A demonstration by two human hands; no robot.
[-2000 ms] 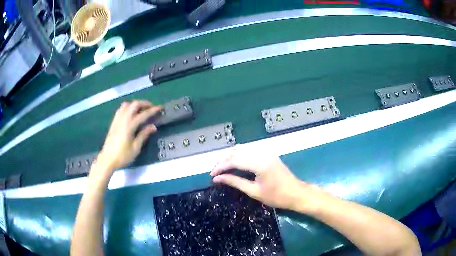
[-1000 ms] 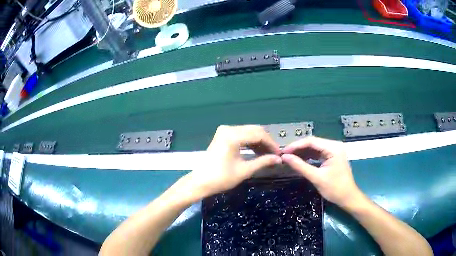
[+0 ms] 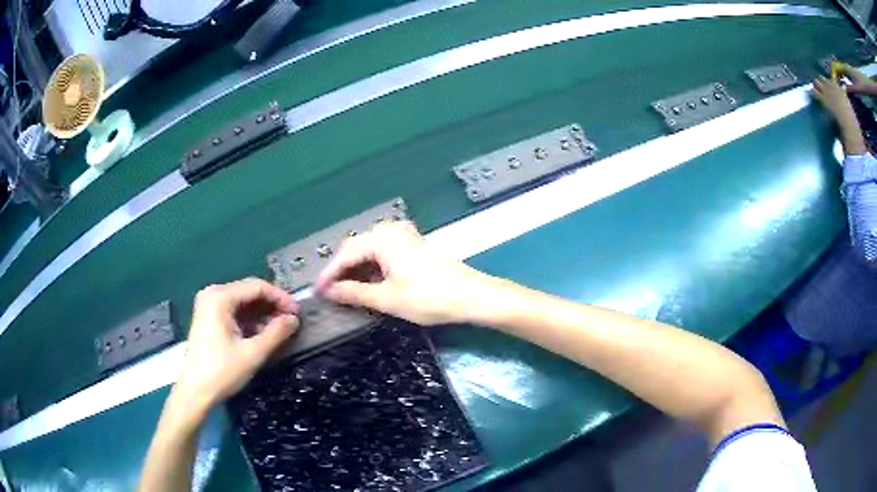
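Observation:
A grey block [image 3: 332,328] lies at the tray's far edge, partly hidden by my hands. My left hand [image 3: 229,338] is at its left end, thumb and fingertips nearly together. My right hand [image 3: 409,279] is over its far side, fingertips pinched close to the left ones. Any small ring between the fingers is too small to tell. Another grey block [image 3: 300,252] with round metal posts lies just beyond, partly behind my right hand. The black tray [image 3: 361,413] full of small shiny rings sits at the near edge.
More grey blocks stand along the green belt [image 3: 385,144], left [image 3: 135,336] and right [image 3: 526,161]. A darker stacked block [image 3: 234,142] sits on the far white strip. A yellow fan [image 3: 73,94] and white roll [image 3: 110,140] are upper left. Another person's hand [image 3: 839,101] is far right.
The view has turned. My left hand, earlier at a block on the belt, came to meet my right hand over a block by the tray. Both remain there, fingertips now slightly apart.

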